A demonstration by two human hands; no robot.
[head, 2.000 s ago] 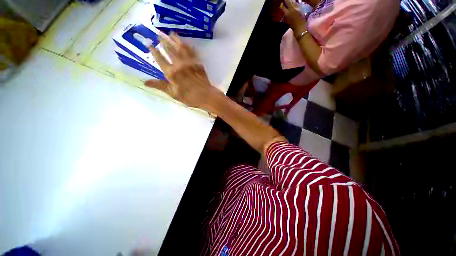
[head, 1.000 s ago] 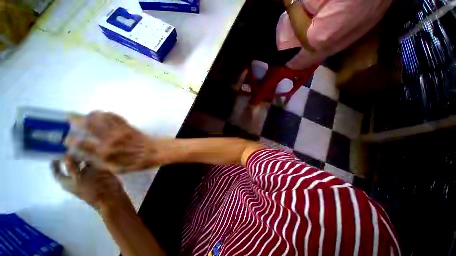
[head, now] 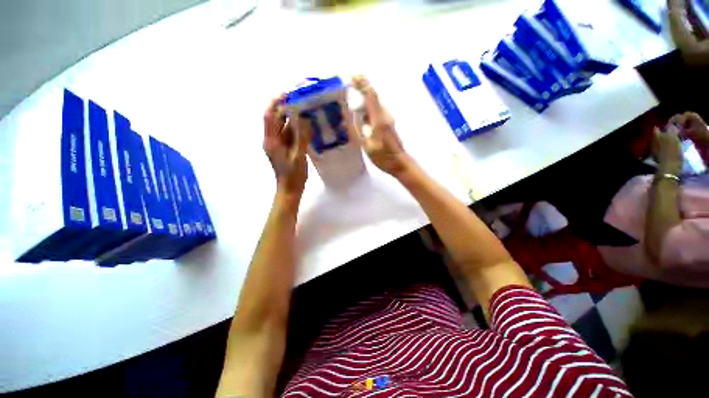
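A white and blue retail box (head: 330, 144) is held upright over the table, its blue end up and its face with a dark picture towards me. My left hand (head: 286, 148) holds its left side near the top. My right hand (head: 378, 132) is at its right side, fingers raised by the upper edge. Both hands are slightly blurred. A finished stack of boxes (head: 132, 183) stands on the table at the left, blue spines showing.
On the white table (head: 256, 47), a few stacked boxes (head: 478, 105) lie at the right, beside a fanned stack (head: 536, 58). A person in pink (head: 661, 218) sits at the far right by a red stool (head: 556, 253). Another hand (head: 688, 35) shows at the upper right edge.
The view has turned left, so the finished stack shows more fully. The box, blurred and low over the table a second ago, is now upright between both hands.
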